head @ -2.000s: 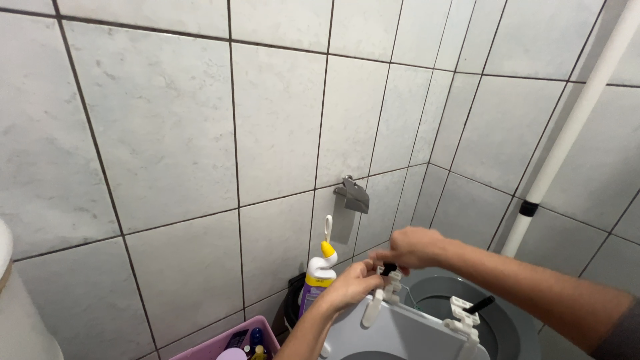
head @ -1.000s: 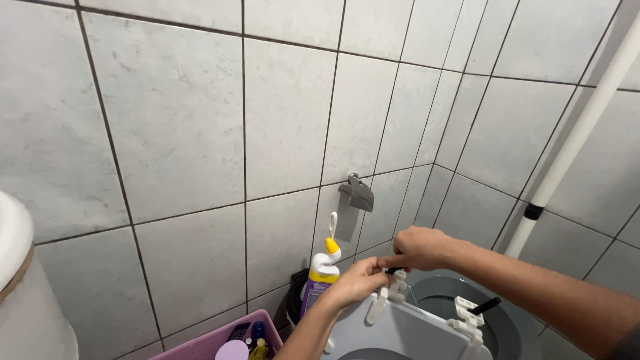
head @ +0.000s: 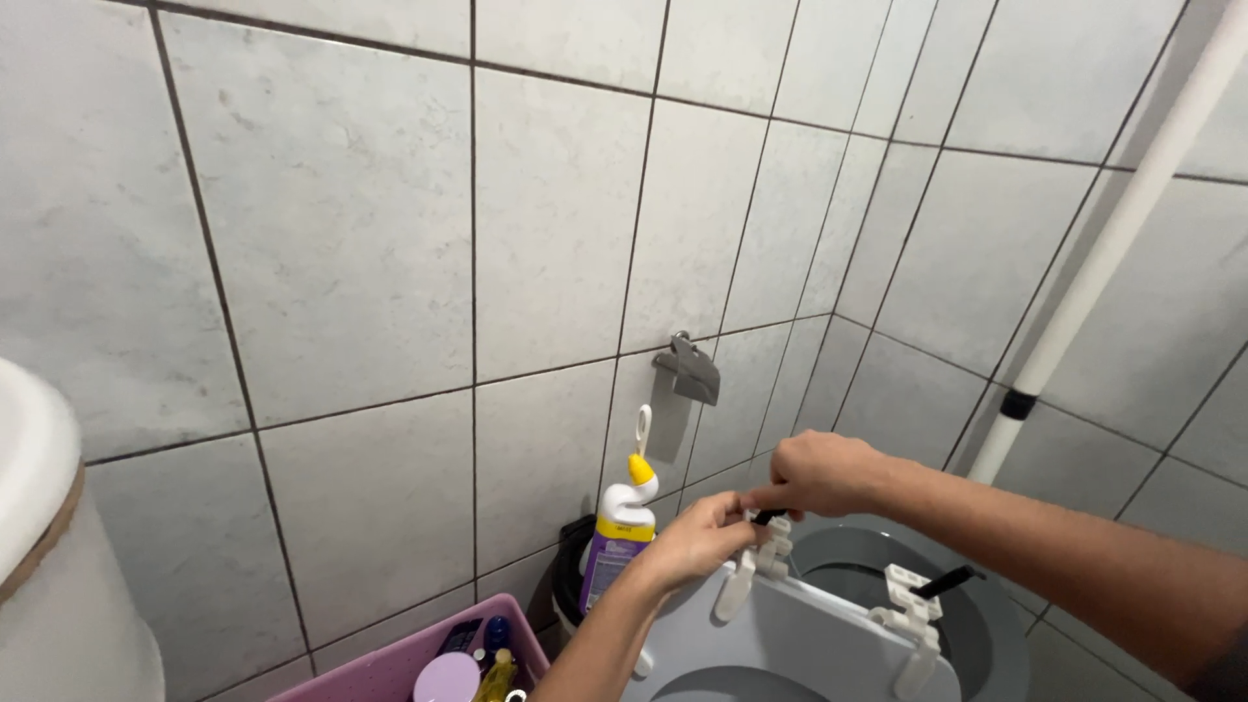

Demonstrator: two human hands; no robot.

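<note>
A grey toilet seat [head: 829, 639] with white plastic hinges stands at the lower right, over a round grey bin [head: 994, 624]. My left hand [head: 704, 539] grips the left hinge, its fingertips at a black bolt [head: 768, 517]. From the other side, my right hand [head: 827, 475] pinches at the same black bolt; the fingers partly hide it. The right hinge [head: 909, 614] has another black bolt [head: 944, 583] sticking out through its slotted white plate, and neither hand touches it.
Left of the seat stand a purple cleaner bottle [head: 621, 541], a dark bin [head: 568, 575] and a pink basket [head: 380, 673] of bottles. A metal paper holder [head: 694, 372] hangs on the tiled wall. White ceramic [head: 58, 546] is at far left; a white pipe [head: 1092, 273] at right.
Both hands stay at the left hinge, with only small shifts of the fingers around the black bolt.
</note>
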